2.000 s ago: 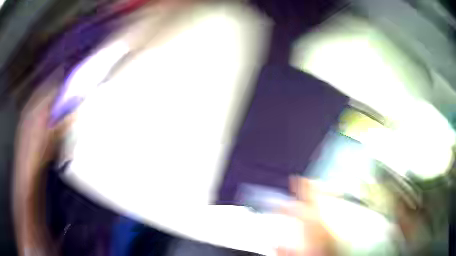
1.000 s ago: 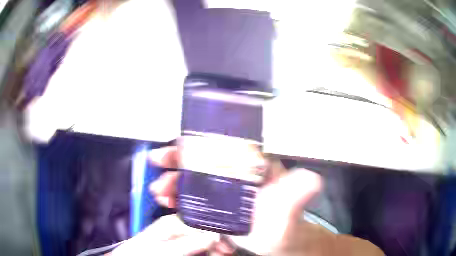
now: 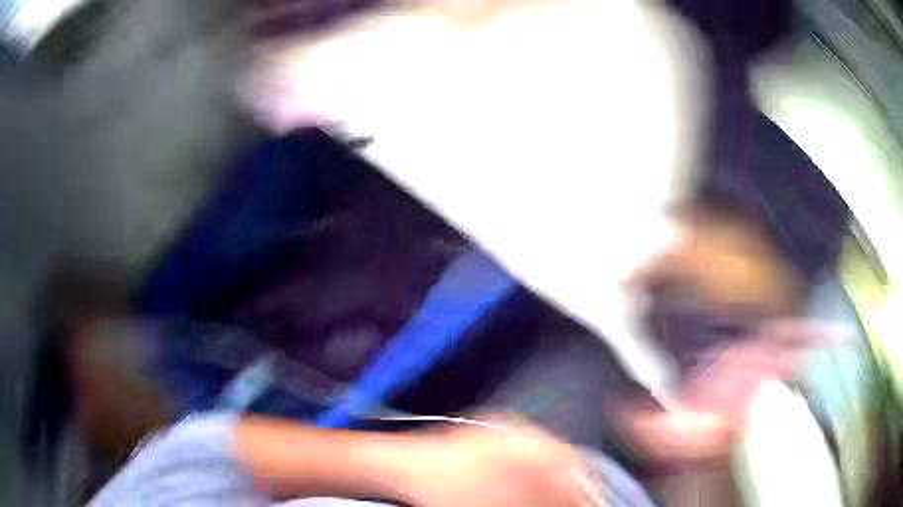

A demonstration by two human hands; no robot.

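The frame is heavily blurred. My left hand is low in the picture, at the end of a bare forearm from a grey sleeve; its fingers and anything in them cannot be made out. My right hand is a blurred pinkish shape at the lower right, by the front edge of the white table. A small dark patch shows above its fingers; I cannot tell whether it is a phone. Another brownish, skin-toned blur lies just above. The dark purple garment panel lies on the table at the right.
A blue crate with dark purple cloth stands below the table's front edge. A blurred yellow-green shape is at the far right. Grey floor shows at the left.
The view has swung left and tilted, with more crate in sight. The phone, clearly held in both hands one second ago, is no longer recognisable. The hands now show farther apart.
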